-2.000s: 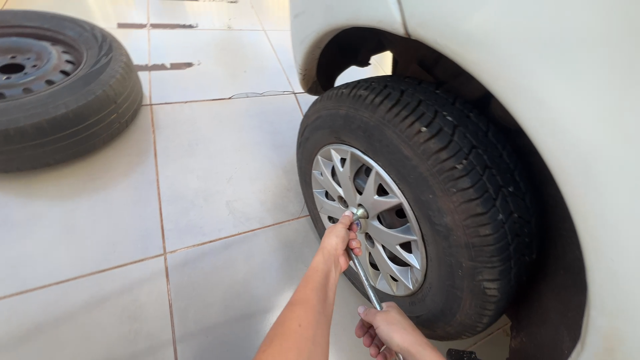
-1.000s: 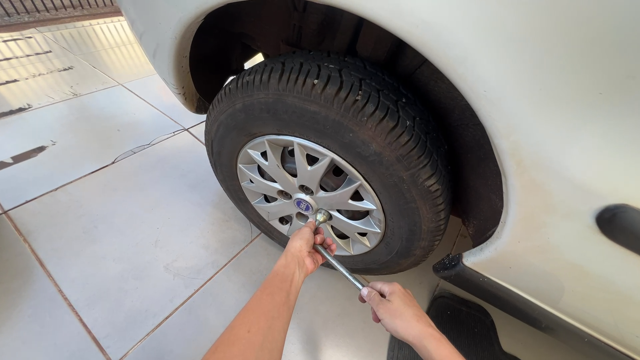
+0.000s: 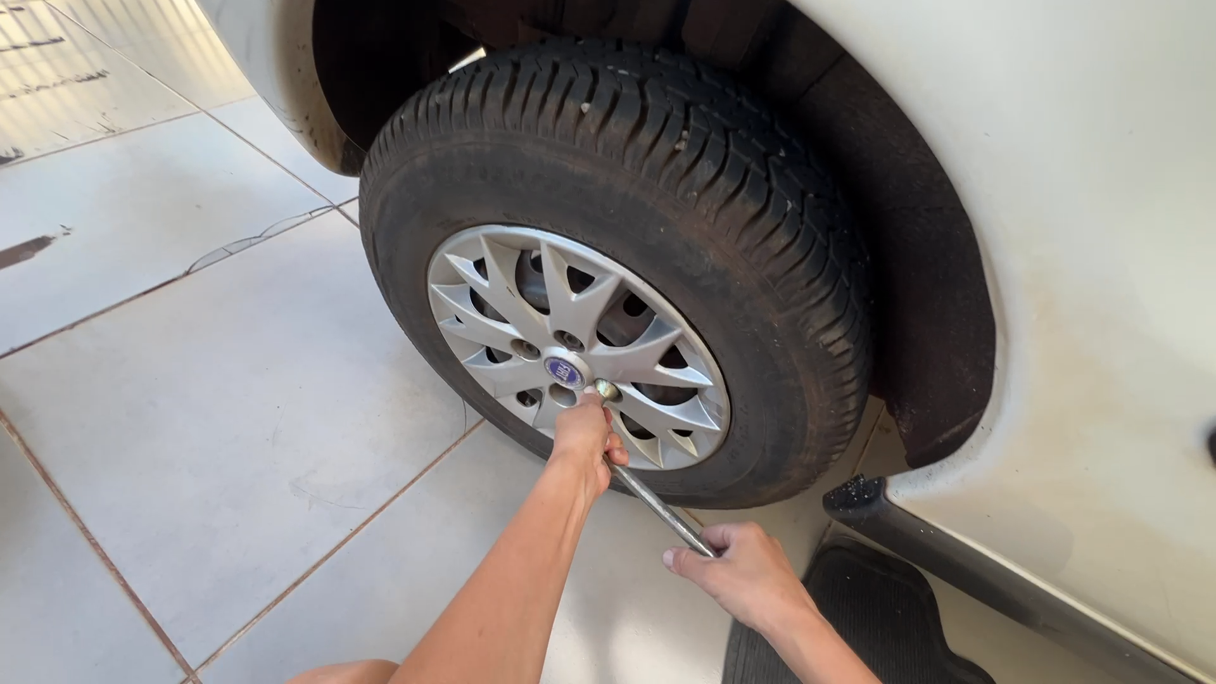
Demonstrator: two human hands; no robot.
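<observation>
A metal lug wrench (image 3: pixel 665 505) slants down and to the right from a silver hubcap (image 3: pixel 503 285) on a car wheel. Its socket end sits at a lug hole beside the blue centre badge (image 3: pixel 564 371). My left hand (image 3: pixel 589 437) grips the wrench close to that socket end, with the thumb near the socket. Lower right, my right hand (image 3: pixel 741 570) is closed round the other end of the handle. The black tyre (image 3: pixel 608 161) stands in the wheel arch, its bottom near the floor; whether it touches is not clear.
Around the tyre is the pale car body (image 3: pixel 1092 237), with a dark sill trim (image 3: pixel 988 570) at lower right. A black ribbed rubber mat (image 3: pixel 864 617) lies on the floor under the right forearm. Light floor tiles (image 3: pixel 237 380) extend left, one cracked along its edge.
The view has swung to the right and closer, so the loose wheel on the left is out of sight. Both hands remain on the wrench.
</observation>
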